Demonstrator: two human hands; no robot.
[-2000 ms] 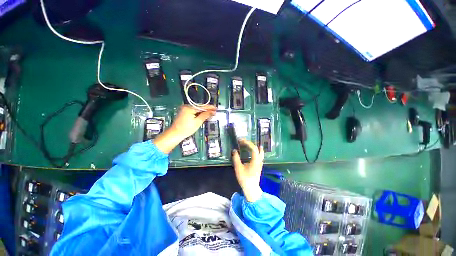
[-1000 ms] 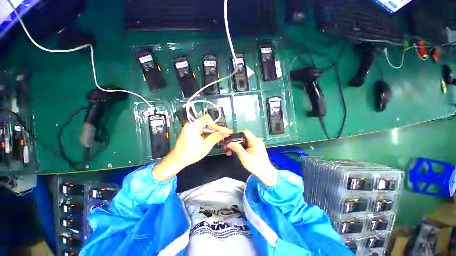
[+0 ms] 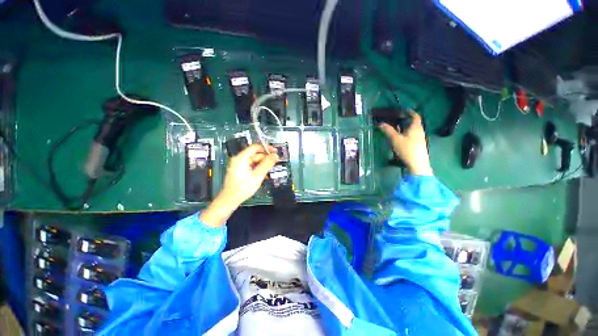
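Observation:
My left hand (image 3: 246, 172) pinches the white cable (image 3: 258, 118) near its end, over the front row of the clear blister tray (image 3: 319, 191). A black handheld device (image 3: 280, 178) is just right of its fingertips and reaches over the tray's front edge; whether the cable is plugged into it is hidden. My right hand (image 3: 408, 141) is right of the tray, thumb and fingers spread around a black barcode scanner (image 3: 388, 117); a firm grip cannot be made out. Other labelled devices (image 3: 313, 103) lie in the tray pockets. A second white cable reaches the front-left device (image 3: 199, 172).
Another scanner with a cord (image 3: 103, 141) lies at the left. A mouse (image 3: 470, 149) and a third scanner (image 3: 452, 111) are at the right. Filled trays (image 3: 98, 275) stand below the bench edge on both sides. A blue stool (image 3: 522, 256) and cardboard are at lower right.
My right hand has let go of the device held in front of me and moved right to the scanner. My left hand stays at the cable, slightly farther left. The camera view has shifted.

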